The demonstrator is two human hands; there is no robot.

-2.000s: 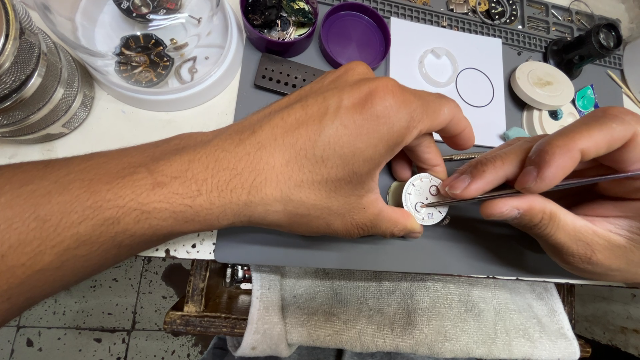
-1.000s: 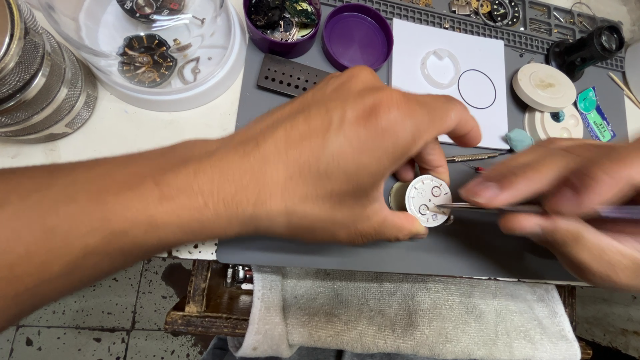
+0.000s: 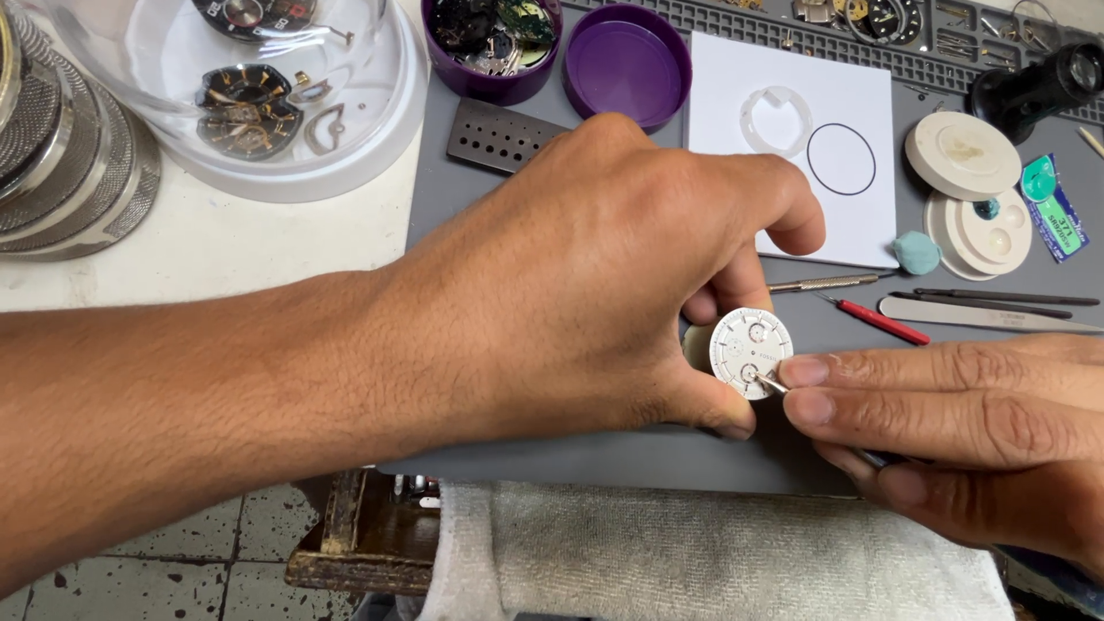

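Note:
Between the thumb and fingers of my left hand [image 3: 604, 285] a round white watch dial [image 3: 750, 354] with small subdials is gripped by its edges, tilted, with a paler round part partly hidden behind it. My right hand [image 3: 949, 423] pinches a slim metal hand tool [image 3: 774, 385], whose tip meets the dial at its lower subdial; whether it is tweezers or another tool I cannot tell. A red-handled pin tool [image 3: 884, 322], metal tweezers [image 3: 983, 314] and a knurled metal tool [image 3: 824, 283] lie on the grey mat just beyond my right hand.
A perforated steel block [image 3: 500, 136], a purple lid [image 3: 627, 65] and a purple tub of watch parts [image 3: 496, 86] stand behind my left hand. White paper [image 3: 793, 207] bears two rings. Right of it are a round cream case [image 3: 962, 155] and a black loupe [image 3: 1035, 90]. A glass-domed tray [image 3: 302, 177] stands left.
My right hand has shifted lower, uncovering the red-handled tool and the tweezers. The tool's tip remains at the dial, now angled up to it from the lower right. My left hand keeps its hold.

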